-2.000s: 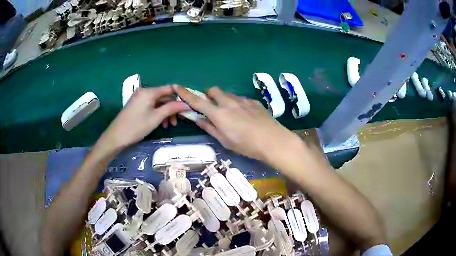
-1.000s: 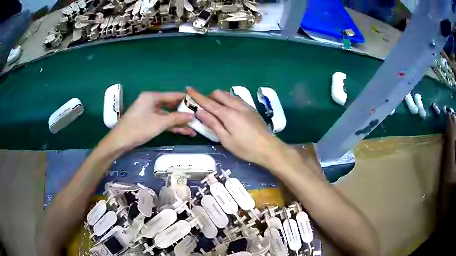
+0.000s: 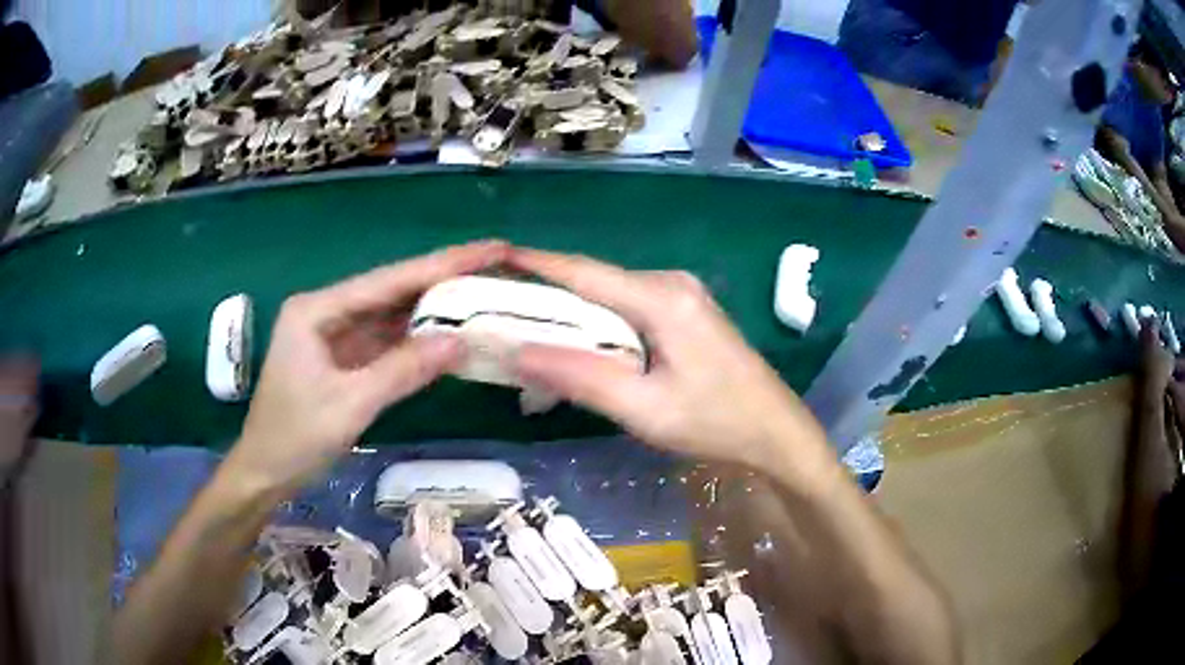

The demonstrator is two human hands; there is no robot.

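A white device housing (image 3: 520,312) is held between my two hands above the green belt, its dark seam facing me. My left hand (image 3: 344,357) grips its left end, with fingers behind and thumb in front. My right hand (image 3: 663,351) grips its right end the same way. A small pale piece shows under the housing near my right fingers; I cannot tell what it is. A parked housing (image 3: 448,485) lies just above the heap of face panels (image 3: 500,598) in front of me.
The green conveyor belt (image 3: 624,208) carries two housings (image 3: 230,348) at left, a shell half (image 3: 797,288) and several small white pieces at right. A pale metal post (image 3: 949,247) stands at right. Across the belt are another parts heap (image 3: 390,91), a blue tray (image 3: 806,98) and other people.
My hands have raised and turned the housing so its seam faces me. Housings on the belt have shifted left. The two open shells right of my hands no longer show. The view has tilted up.
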